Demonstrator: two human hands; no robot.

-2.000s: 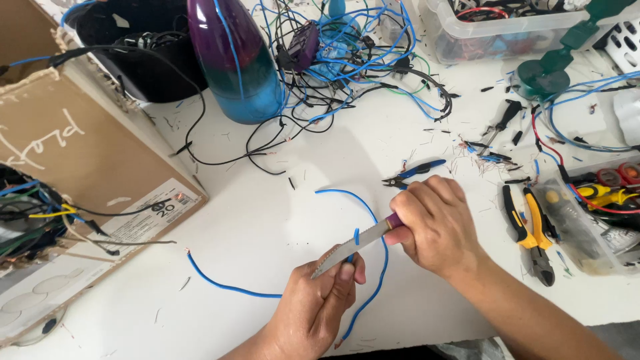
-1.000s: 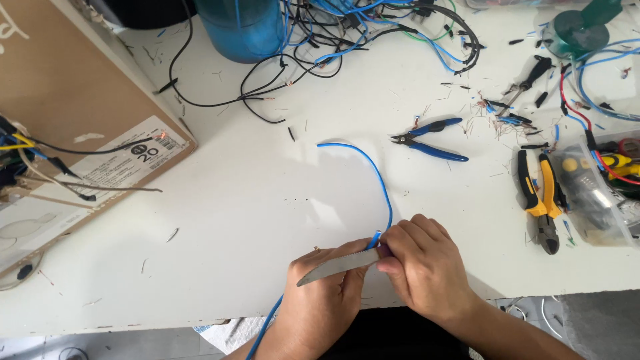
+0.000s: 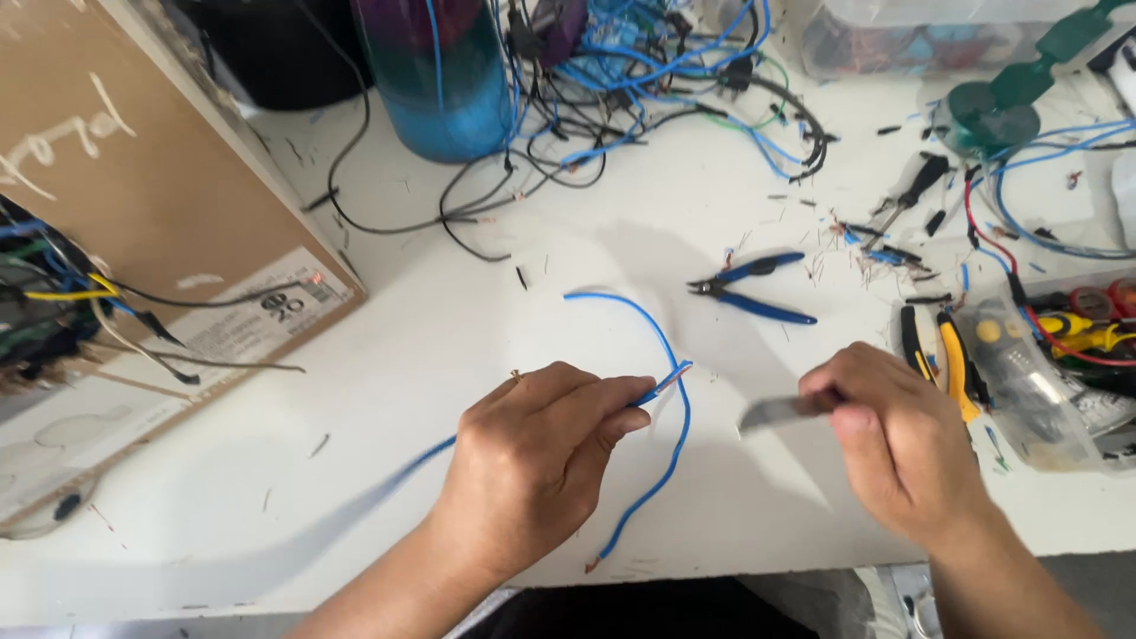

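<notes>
My left hand (image 3: 541,453) pinches a blue insulated wire (image 3: 428,454) near one end, where the insulation looks slit and copper shows. The wire runs out behind the hand to the lower left. To the right, my right hand (image 3: 896,435) grips a knife (image 3: 781,412) by its handle; the blade points left, blurred, apart from the wire. Behind the held end lies a second blue wire (image 3: 680,426), curved on the white table, with bare copper at its near end. Blue-handled flush cutters (image 3: 754,288) lie with their handles spread, beyond and between the hands.
A cardboard box (image 3: 177,177) fills the left side. At the back stand a blue and purple bottle (image 3: 439,89) and tangled wires (image 3: 621,80). Yellow-black pliers (image 3: 954,364) and a plastic bin of tools (image 3: 1021,417) are at right, near a screwdriver (image 3: 905,200) and wire scraps.
The knife, at the wire by my left hand one second ago, has moved right, away from it, with my right hand. The held wire's end now shows slit insulation.
</notes>
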